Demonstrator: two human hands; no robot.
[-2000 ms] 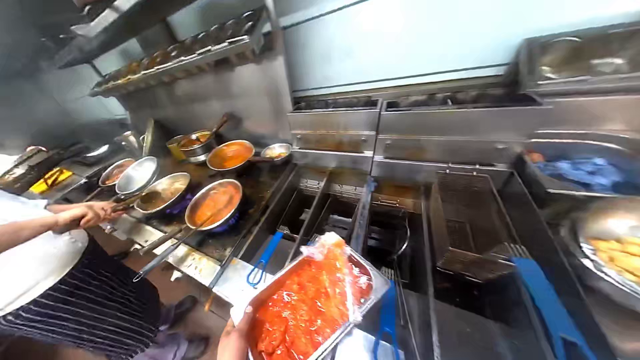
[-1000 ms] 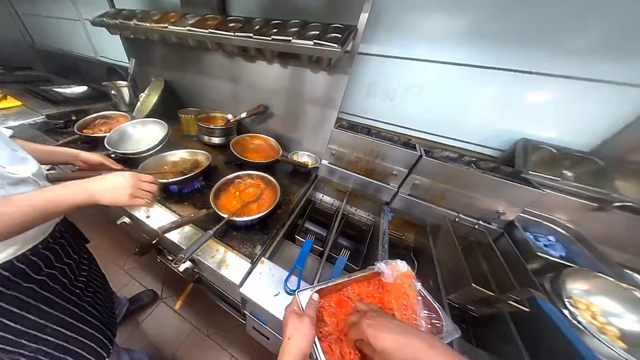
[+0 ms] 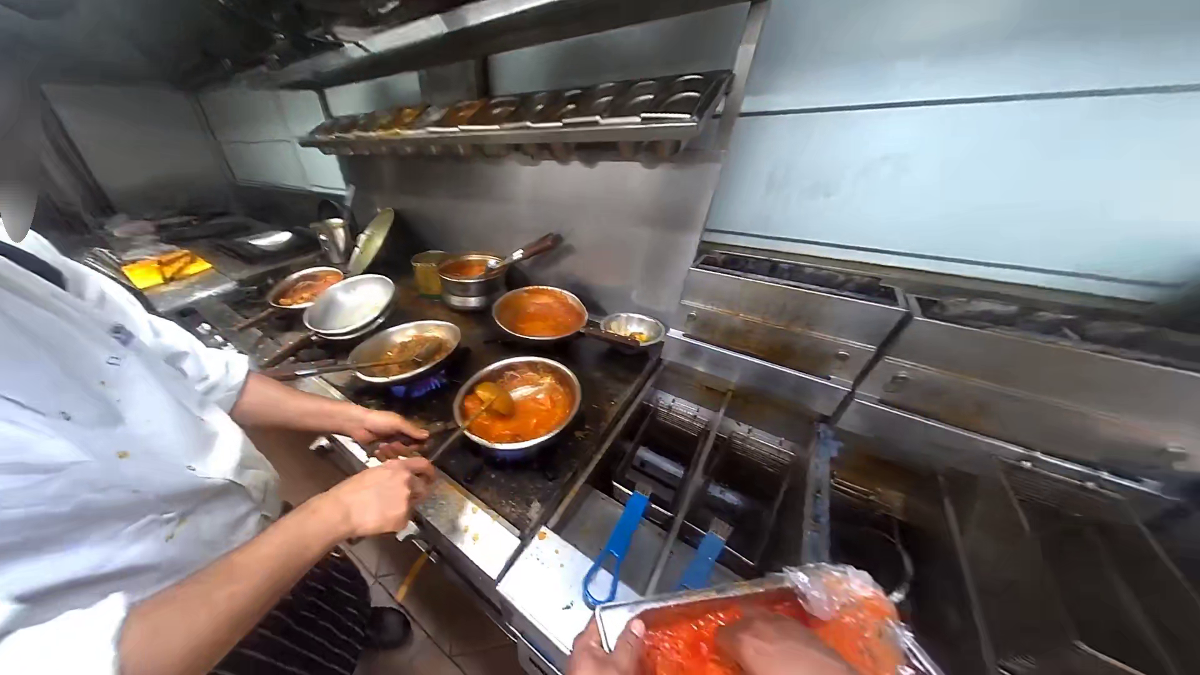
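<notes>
At the bottom of the head view, my left hand (image 3: 607, 652) grips the near left corner of a metal tray (image 3: 698, 597) of wet, red-orange coated food. My right hand (image 3: 778, 642) reaches into that food (image 3: 689, 647), its fingers hidden, so its hold cannot be told. Crumpled clear plastic film (image 3: 844, 600) lies over the tray's far right corner. The tray is in front of the fryers, close to two blue basket handles (image 3: 619, 548). To the left, a co-worker's hand (image 3: 384, 497) holds a ladle (image 3: 494, 398) dipped in a pan of orange sauce (image 3: 539, 408).
Several pans stand on the stove, among them one of orange sauce (image 3: 541, 312) and one over a blue flame (image 3: 405, 352). A small metal bowl (image 3: 633, 328) sits by the stove's back right. Fryer wells (image 3: 712, 469) lie beyond the tray. The co-worker (image 3: 122, 422) stands at left.
My right hand, not seen in the food two seconds ago, is in it one second ago and now. The co-worker's hand has moved from the left pan's handle to the ladle in the front pan.
</notes>
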